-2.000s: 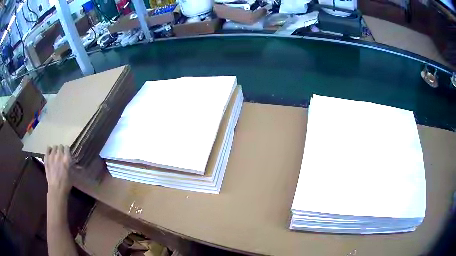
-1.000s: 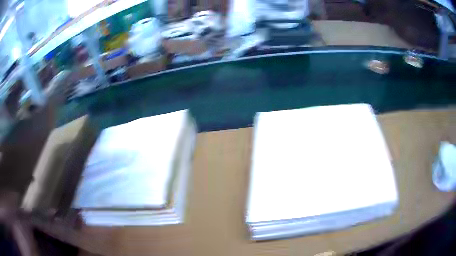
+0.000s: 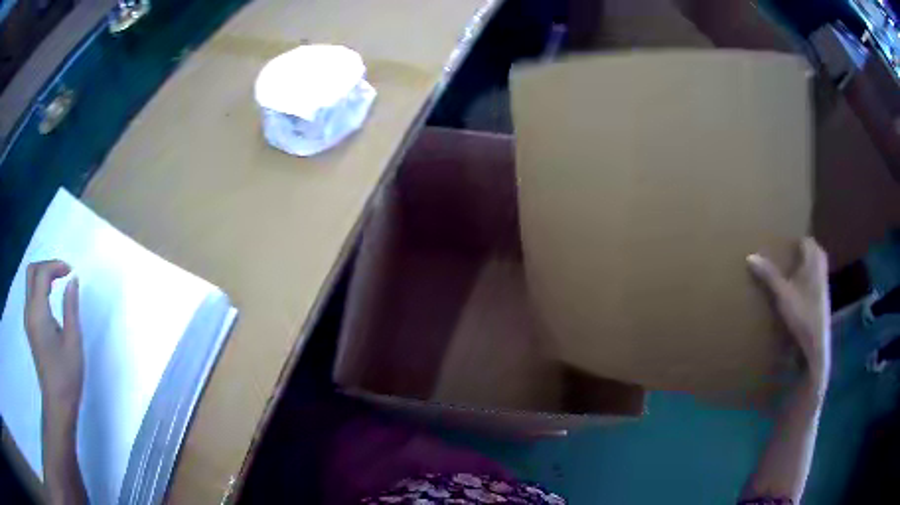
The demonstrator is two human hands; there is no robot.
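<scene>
My right hand (image 3: 794, 296) grips the right edge of a flat brown cardboard sheet (image 3: 661, 197), held over the right part of an open brown carton (image 3: 414, 266) beside the bench. The carton's visible inside shows bare cardboard; the sheet hides the rest. My left hand (image 3: 56, 335) is over the white paper stack (image 3: 148, 296) at the left, fingers slightly curled and apart, holding nothing. A wrapped white piece (image 3: 311, 94) sits on the bench, upper left of the carton.
The cardboard-covered bench (image 3: 247, 207) runs diagonally at the left. Beyond it the green conveyor (image 3: 94, 84) carries gold metal fittings (image 3: 56, 108). Green floor (image 3: 632, 454) shows below the carton. Dark, unclear items stand at the right edge.
The view has swung right, from the bench to the open carton. A cardboard sheet is now in my right hand. My left hand, earlier at the cardboard stack, is now over the paper.
</scene>
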